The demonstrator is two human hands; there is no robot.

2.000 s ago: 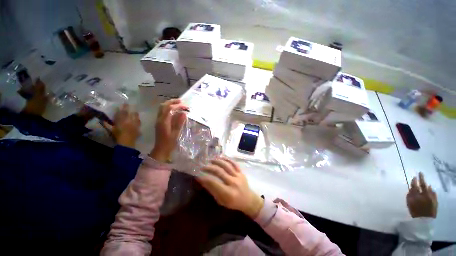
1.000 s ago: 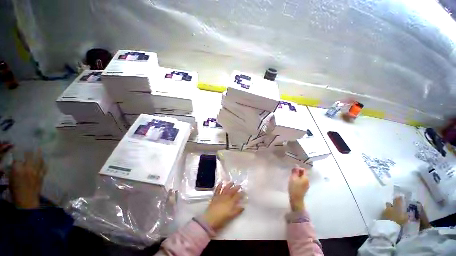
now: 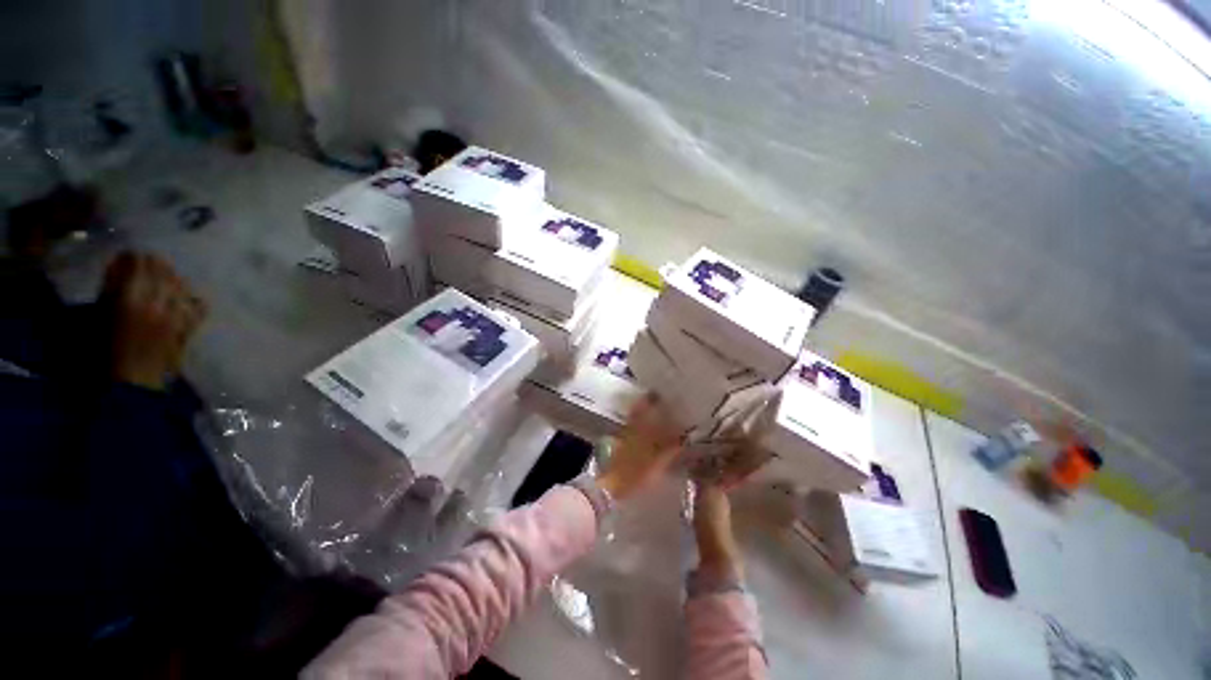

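Note:
A leaning stack of white retail boxes (image 3: 734, 314) with purple-and-pink pictures stands right of centre. My left hand (image 3: 643, 449) is at its lower left front, fingers against the boxes. My right hand (image 3: 730, 458) is beside it, at the stack's lower front. Both hands are blurred, and whether the fingers close on a box cannot be told. A pile of boxes under glossy film (image 3: 422, 368) stands left of centre, with loose clear film (image 3: 286, 498) spread at its front left. A black smartphone (image 3: 551, 468) lies between, partly covered by my left forearm.
More white box stacks (image 3: 481, 199) stand behind, near the wall. Other boxes (image 3: 887, 534) lie right of my hands. A red-edged phone (image 3: 987, 551), an orange bottle (image 3: 1073, 465) and a dark cylinder (image 3: 819, 290) are farther right and back. A neighbour's hand (image 3: 153, 316) is at left.
My hands have left the filmed pile and the phone area and moved to the right-hand box stack. The loose film stays by the pile. The camera view has turned and tilted.

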